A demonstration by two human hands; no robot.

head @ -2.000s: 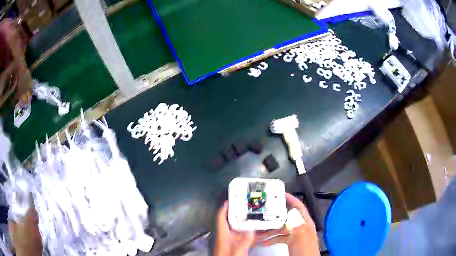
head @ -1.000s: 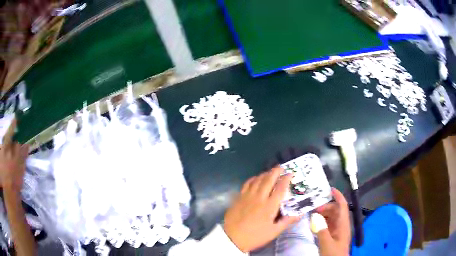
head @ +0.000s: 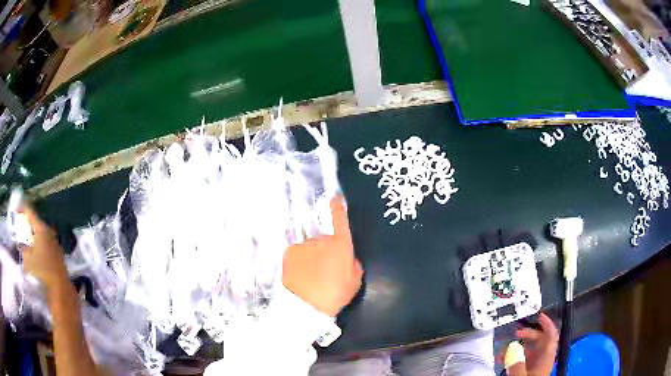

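Note:
The white housing (head: 482, 295), open side up with a green circuit board inside, lies at the bench's near edge. My right hand (head: 535, 344) is just below its lower right corner, fingers apart, with a cream tip on what looks like the thumb. My left hand (head: 318, 273) reaches onto the right side of the bagged white cords (head: 213, 235); its fingertips are hard to make out against the white bags, so its grip cannot be told. A mallet (head: 569, 253) lies right of the housing, its black handle pointing towards me.
White U-clips (head: 412, 176) lie in a pile beyond the housing, more (head: 633, 165) at far right. A blue-edged green mat (head: 537, 66), parts tray (head: 597, 37), post (head: 360, 51) and green belt (head: 191, 88) are beyond. Another person's hand (head: 45, 253) is at left. A blue stool (head: 594, 357) is below right.
The housing was in both hands and now rests on the bench. My left hand has left it and moved left onto the bagged cords. The view has turned left.

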